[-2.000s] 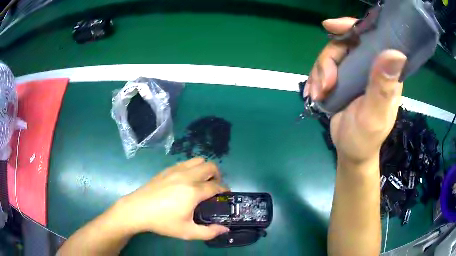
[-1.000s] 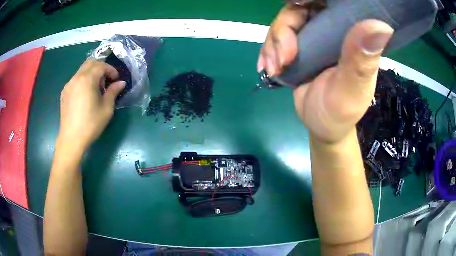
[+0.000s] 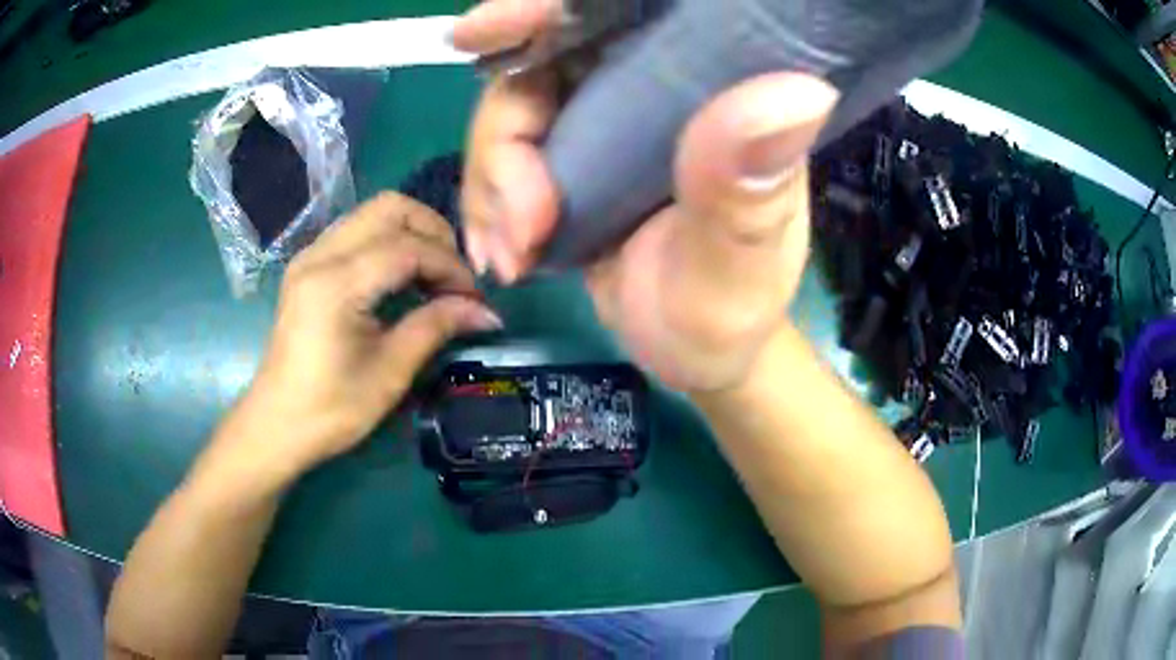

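Observation:
The black camcorder body lies open side up on the green bench. Its circuit board and thin red wires show, with a curved black flap on the near side. My right hand grips the large grey electric screwdriver above the body's far side, slightly blurred. The bit is hidden behind my fingers. My left hand is just beyond the body's left end, fingers curled and close to my right fingertips; whether it holds a screw cannot be told. The loose screw pile is partly hidden behind my hands.
A clear bag of black screws stands at left, beside a red mat. A large heap of black plastic parts lies at right. A purple-rimmed tray and pale stacked trays are at far right. A white strip crosses behind.
My left hand has moved right from the screw bag towards the body. My right hand and the screwdriver have moved left, over the bench beyond the body. The whole view has shifted slightly.

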